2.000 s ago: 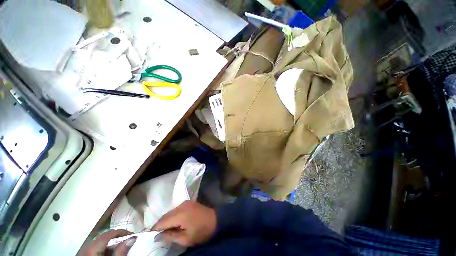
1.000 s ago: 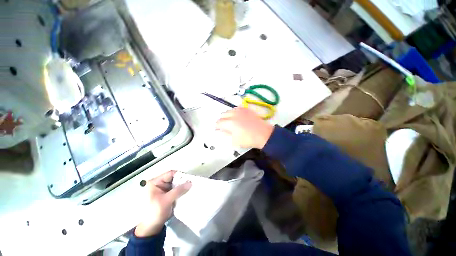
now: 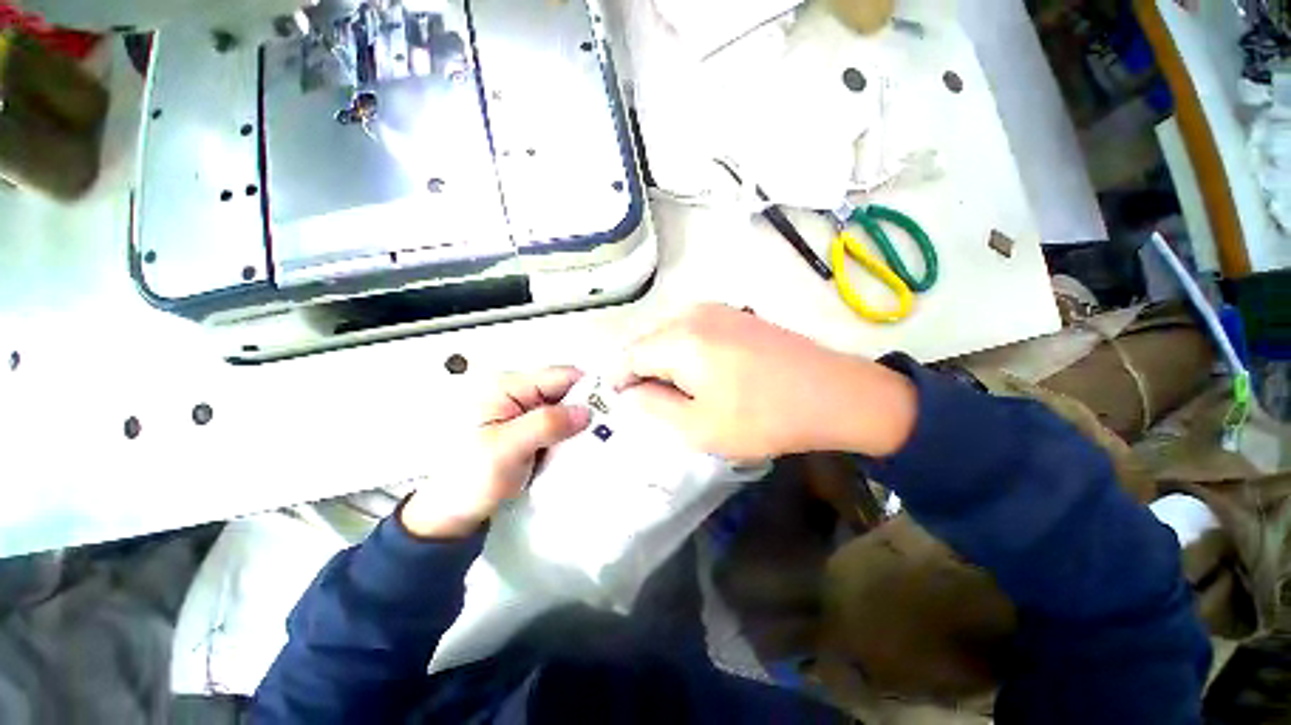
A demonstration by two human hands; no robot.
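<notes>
A white garment hangs from both hands over the table's front edge and the lap. My left hand pinches its upper edge between thumb and fingers. My right hand is at the same edge, just to the right, with its fingertips on the cloth. A small dark mark and some small stitched or printed marks show on the cloth between the hands. Whether the right fingers hold a small tool cannot be told.
The machine's metal bed plates are ahead to the left. Scissors with green and yellow loops and a slim black tool lie on the white table. Khaki garments are heaped at the right. Flat white pieces lie beyond the scissors.
The view has turned left towards the machine. My right hand has moved from beside the scissors to the garment's edge, next to my left hand, which still holds the cloth.
</notes>
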